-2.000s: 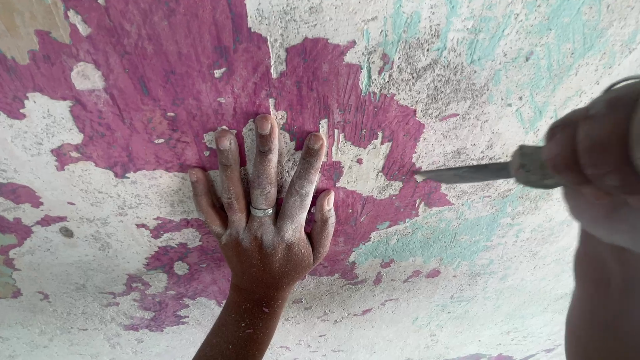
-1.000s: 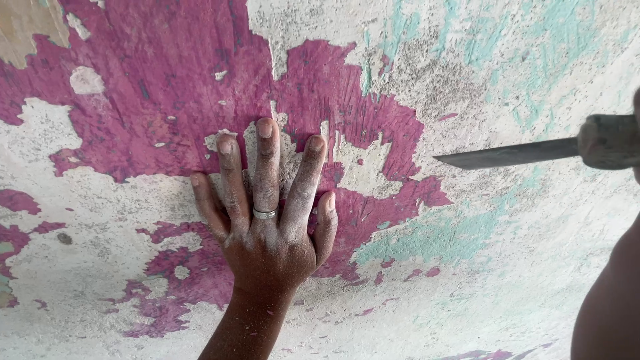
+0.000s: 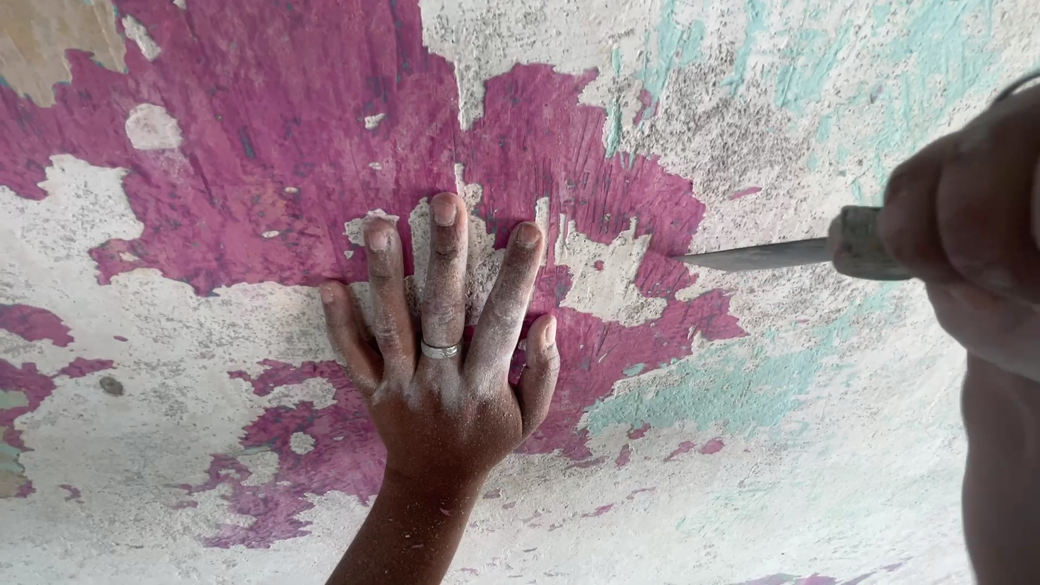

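Note:
My left hand (image 3: 443, 357) lies flat on a painted wall (image 3: 309, 146), fingers spread, dusted white, with a ring on one finger. My right hand (image 3: 967, 219) is closed around the handle of a knife-like scraper (image 3: 756, 255) at the right edge of the view. The thin metal blade points left, its tip at the right border of the magenta paint (image 3: 601, 187). Whether the tip touches the wall is hard to tell. Part of the handle is hidden in the fist.
Around the magenta patch the wall shows whitish, rough plaster (image 3: 187, 325), with turquoise paint (image 3: 723, 390) at the right and a tan patch (image 3: 49, 41) at the upper left. Edges of the paint layers are ragged.
A second ago the blade was farther right and higher; now its tip is back at the magenta edge and more of my right hand shows. My left hand has stayed in place.

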